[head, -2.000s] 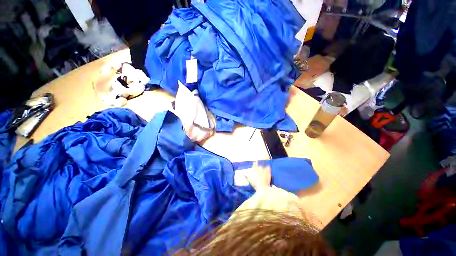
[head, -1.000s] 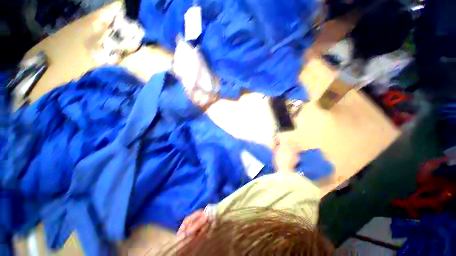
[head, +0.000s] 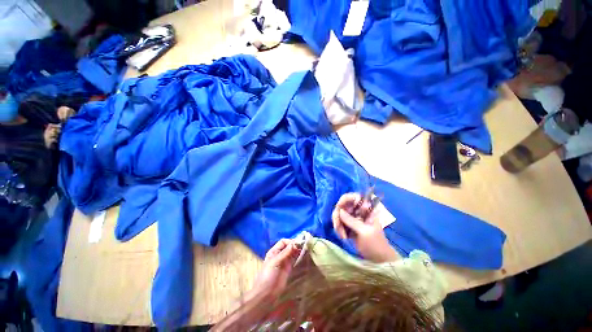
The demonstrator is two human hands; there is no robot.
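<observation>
A blue jacket [head: 285, 188] lies spread on the pale table, one sleeve reaching right and another hanging over the near edge. My right hand [head: 357, 217] is over the jacket, closed around a small dark metal tool, probably thread snips [head: 368, 200]. A white label [head: 383, 214] shows beside it. My left hand [head: 279, 255] is at the jacket's near edge, fingertips pinched at the end of a pale yellow-green cloth [head: 337, 259]; whether this is my own sleeve, I cannot tell. Hair covers the bottom centre and hides part of both forearms.
More blue jackets [head: 422, 65] are heaped at the back right, with a white cloth [head: 337, 84] beside them. A phone [head: 444, 159] and brownish bottle [head: 535, 146] stand right. A plastic-wrapped item [head: 150, 47] lies back left. Another person's hands [head: 55, 130] touch cloth at the left.
The view has shifted so the table's left side shows. My right hand has left the blue sleeve's end and is over the jacket with the tool. My left hand has come up beside the pale cloth.
</observation>
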